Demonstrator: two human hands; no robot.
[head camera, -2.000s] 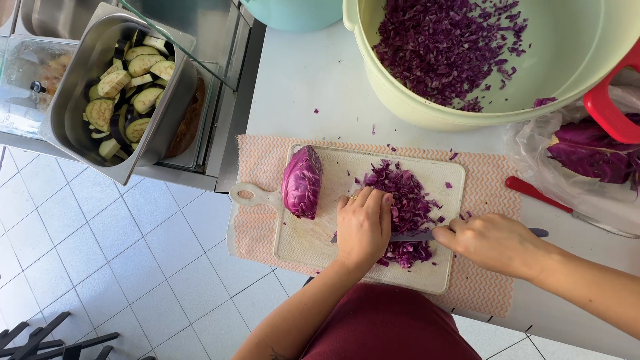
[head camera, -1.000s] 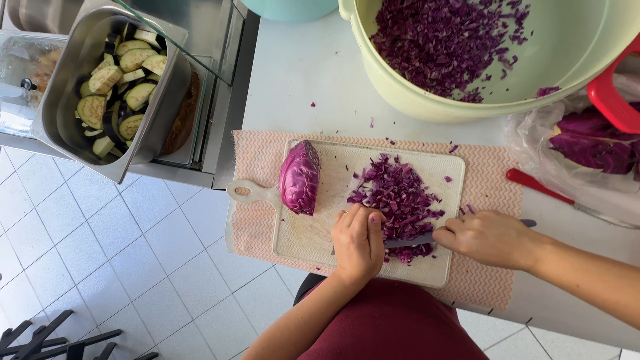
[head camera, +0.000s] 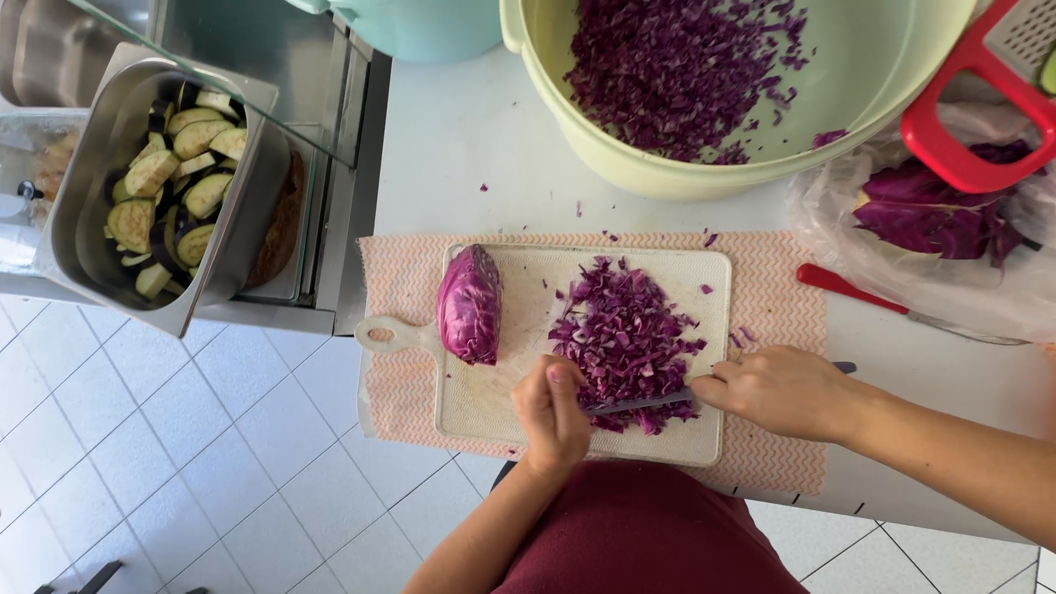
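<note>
A knife (head camera: 639, 404) lies low across a heap of chopped red cabbage (head camera: 623, 330) on a white plastic cutting board (head camera: 520, 404). My right hand (head camera: 780, 392) grips its handle, whose end sticks out to the right. At the blade's other end is my left hand (head camera: 554, 410), fingers curled; whether it pinches the blade tip or only touches it is hidden. A wedge of red cabbage (head camera: 470, 305) rests on the board's left part, near its ring handle. Under the board lies a patterned cloth (head camera: 775, 305).
A pale green tub (head camera: 660, 169) with shredded cabbage stands behind the board. A red-handled knife (head camera: 854, 289), a plastic bag (head camera: 833, 194) with cabbage leaves (head camera: 932, 210) and a red-framed grater (head camera: 949, 157) are at right. A steel pan (head camera: 223, 256) of sliced eggplant stands left, beside a glass pane.
My left hand has moved slightly left from the heap's edge, with its fingers more curled. The right hand has stayed on the knife handle, and the chopped cabbage is spread somewhat differently.
</note>
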